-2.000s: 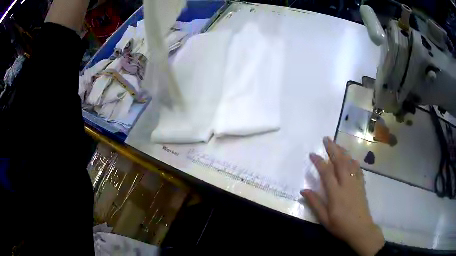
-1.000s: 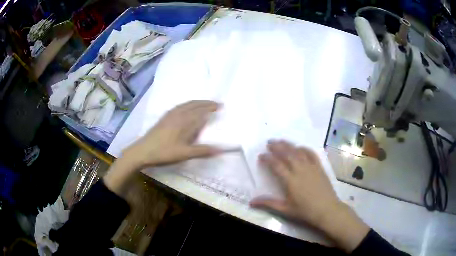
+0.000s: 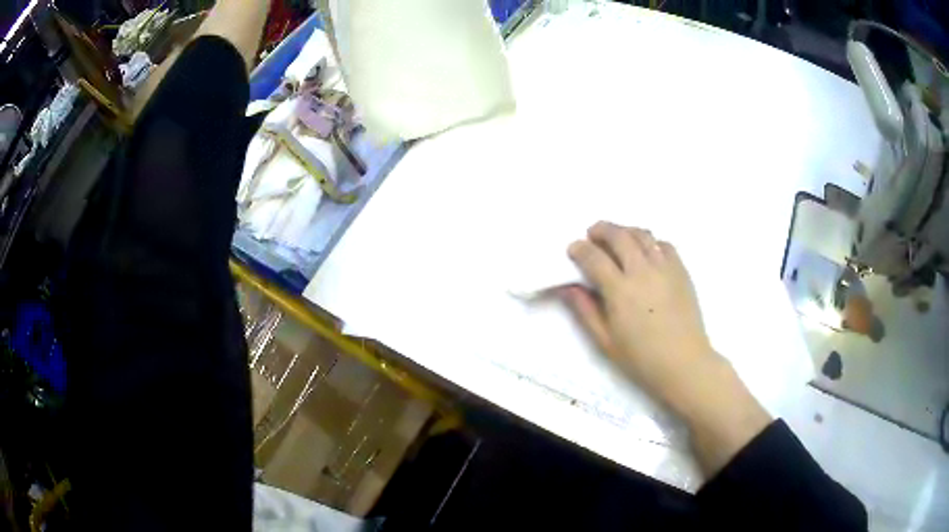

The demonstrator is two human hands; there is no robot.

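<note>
A white cut piece hangs raised at the top, over the table's left edge and the blue bin, with its upper end out of the picture. My left forearm reaches up at the top left; the hand itself is cut off by the top edge. My right hand lies over the middle of the white table, palm down, fingers bent, the thumb near a small pale fold. White cloth under it is almost lost against the table. Whether the fingers pinch it cannot be told.
The blue bin with tied white bundles is at the left. The sewing machine stands at the right, its lamp lighting the needle plate, with an orange-brown block beside the foot. A cardboard box is below the table.
My left hand has left the cloth and gone up out of the picture. A white piece now hangs at the top left. My right hand remains over the table, its fingers more bent.
</note>
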